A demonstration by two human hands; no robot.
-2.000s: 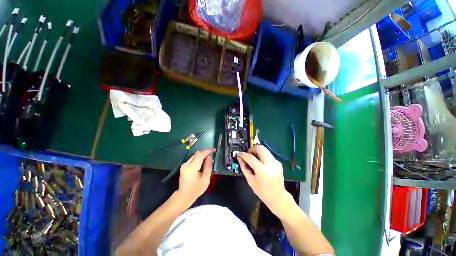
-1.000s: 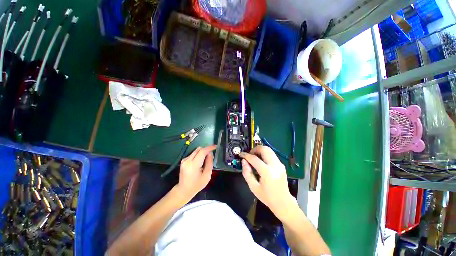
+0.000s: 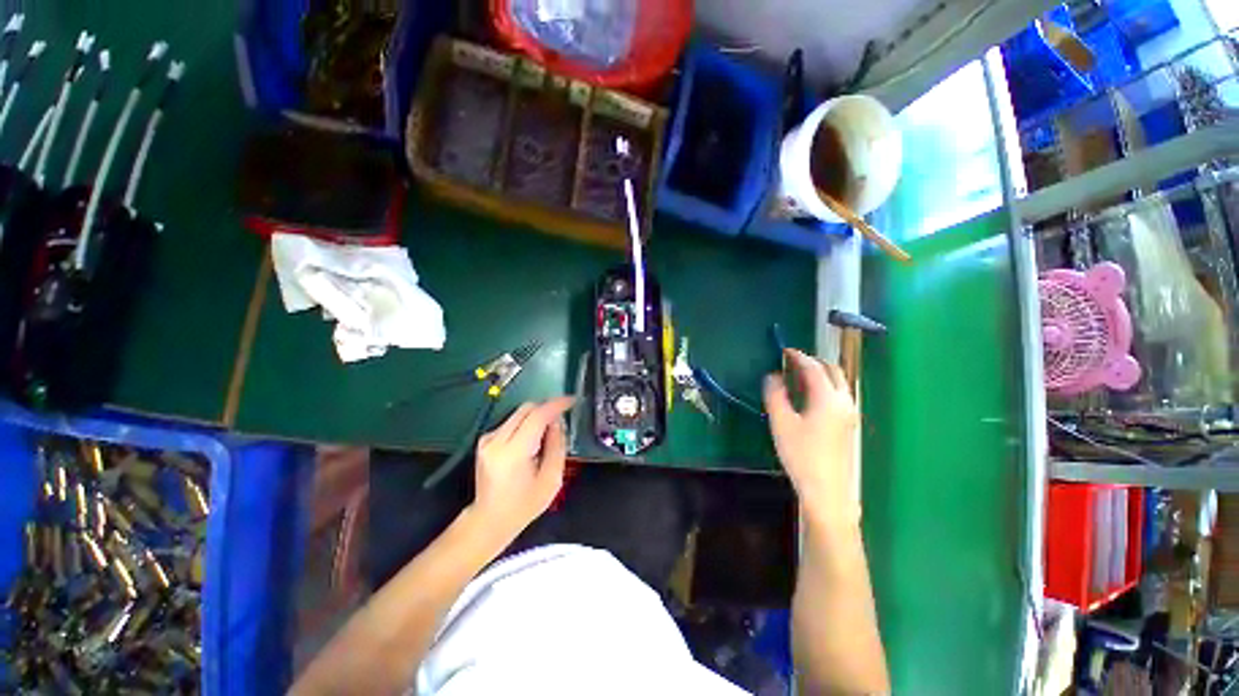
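The long black lock housing (image 3: 628,367) lies back-up on the green bench, with a white cable (image 3: 636,252) reaching away from its far end. A pale round part (image 3: 626,405) sits in its near end. My left hand (image 3: 523,456) is left of the housing, fingertips beside a thin grey strip (image 3: 582,394); whether they grip it is unclear. My right hand (image 3: 815,415) is over the blue-handled pliers (image 3: 730,394), hiding their jaws; a grip cannot be told. Small silver keys (image 3: 690,381) and a yellow tool (image 3: 667,360) lie right of the housing.
Black-and-yellow pliers (image 3: 500,374) and a white cloth (image 3: 360,299) lie left. The divided tray (image 3: 523,224), blue bin (image 3: 707,204) and white bucket (image 3: 876,152) stand behind. A hammer (image 3: 853,324) lies right. Cabled housings (image 3: 68,292) and a cylinder bin (image 3: 218,544) are at left.
My right hand has left the near end of the housing and moved right, over the blue-handled pliers. My left hand stays beside the housing. The camera view has shifted slightly.
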